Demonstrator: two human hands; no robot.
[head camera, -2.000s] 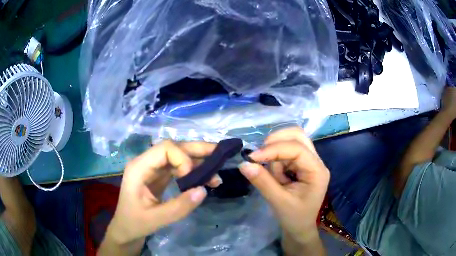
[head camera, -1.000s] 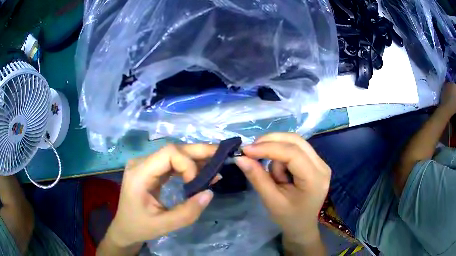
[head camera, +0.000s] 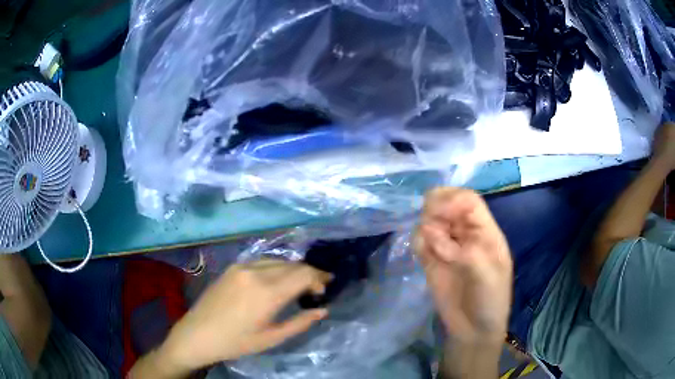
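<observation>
My left hand (head camera: 248, 307) is slightly blurred at the mouth of the open clear lap bag (head camera: 355, 333), below the bench edge. Its thumb and fingers are apart, with dark black parts (head camera: 344, 263) in the bag just beyond and between the fingertips. My right hand (head camera: 468, 255) is raised at the bag's right side, fingers curled together. Whether a small piece is inside it cannot be seen. A large crumpled clear bag (head camera: 370, 66) lies on the bench over a blue tray (head camera: 296, 143), with black parts showing at its opening.
A white fan (head camera: 33, 178) with a cord loop stands at the left. A heap of black parts (head camera: 544, 66) lies on a white sheet (head camera: 570, 137) at the right, beside another clear bag (head camera: 629, 66). A person's arm (head camera: 629, 207) is at the right, another at the left edge.
The black handle-like part is no longer seen between my hands. My left hand has moved down to the lap bag and its fingers have opened. My right hand has moved right and curled.
</observation>
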